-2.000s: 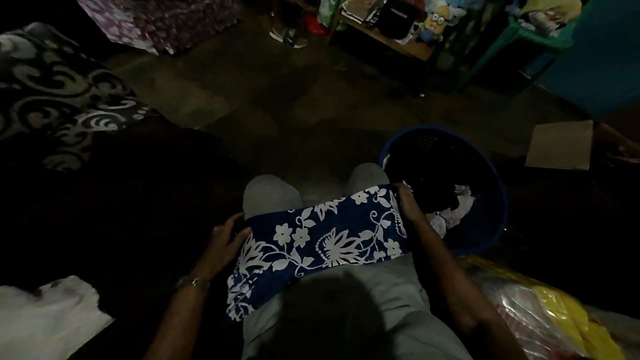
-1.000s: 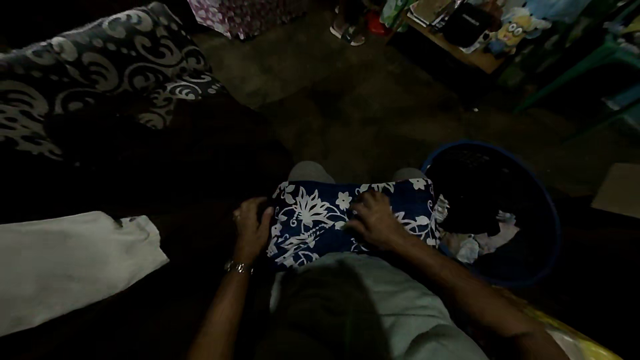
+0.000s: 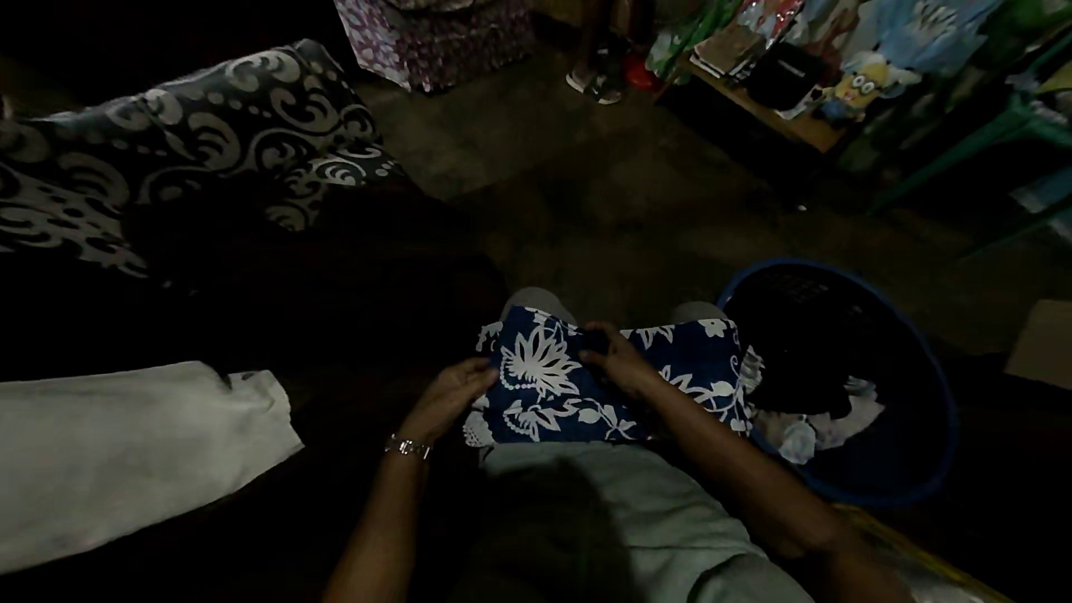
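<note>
A blue cloth with white flower print (image 3: 540, 368) lies across my lap, its left part folded over. My left hand (image 3: 456, 394), with a metal-banded watch (image 3: 408, 446) at the wrist, touches the cloth's left edge. My right hand (image 3: 615, 360) grips the upper edge of the folded part near the middle, fingers bent around it. The cloth's right end reaches the rim of a round blue basket (image 3: 942, 402), which holds dark and pale clothes (image 3: 829, 423).
A pale cloth (image 3: 142, 452) lies at left, below a black-and-white patterned cover (image 3: 226, 126). Ahead are a person's feet in sandals (image 3: 596, 86) and a low wooden shelf (image 3: 791, 121) with a plush toy (image 3: 863, 88). A green plastic chair (image 3: 963, 142) and cardboard (image 3: 1043, 343) are at right.
The cloth's left part is now folded over, where it lay flatter before. My right hand has moved from the cloth's right edge to its middle. The view has shifted left.
</note>
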